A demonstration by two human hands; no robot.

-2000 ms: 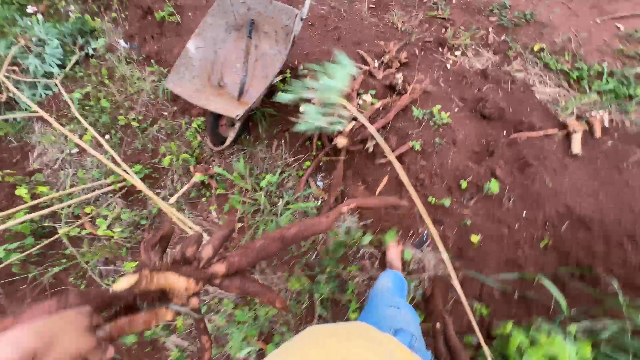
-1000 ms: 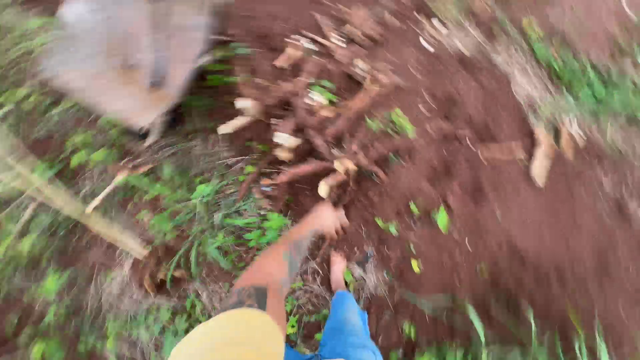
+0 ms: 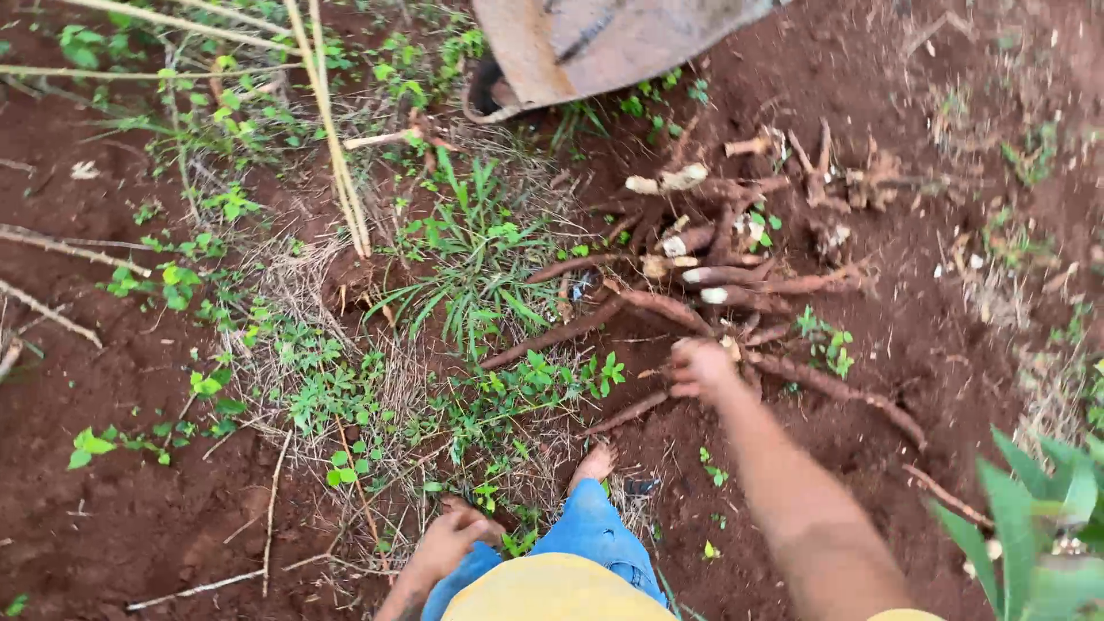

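My right hand (image 3: 703, 369) reaches forward over the lower edge of a heap of cassava roots (image 3: 733, 280) on red soil. Its fingers are curled near the cut stem end of a root cluster; whether they grip it cannot be told. Long brown roots spread out on both sides of this hand, some with pale cut ends. My left hand (image 3: 457, 535) is low, near my left knee, its fingers loosely bent and apart, and nothing shows in it.
A worn wheelbarrow (image 3: 595, 52) stands beyond the heap. Long pale stalks (image 3: 332, 129) lean at the upper left. Weeds (image 3: 474, 250) grow left of the heap, and broad green leaves (image 3: 1026, 517) stick up at the lower right. My bare foot (image 3: 595, 461) is below the roots.
The root cluster near my left hand two seconds ago is no longer there. My right arm now extends over the heap from the right. The view has shifted.
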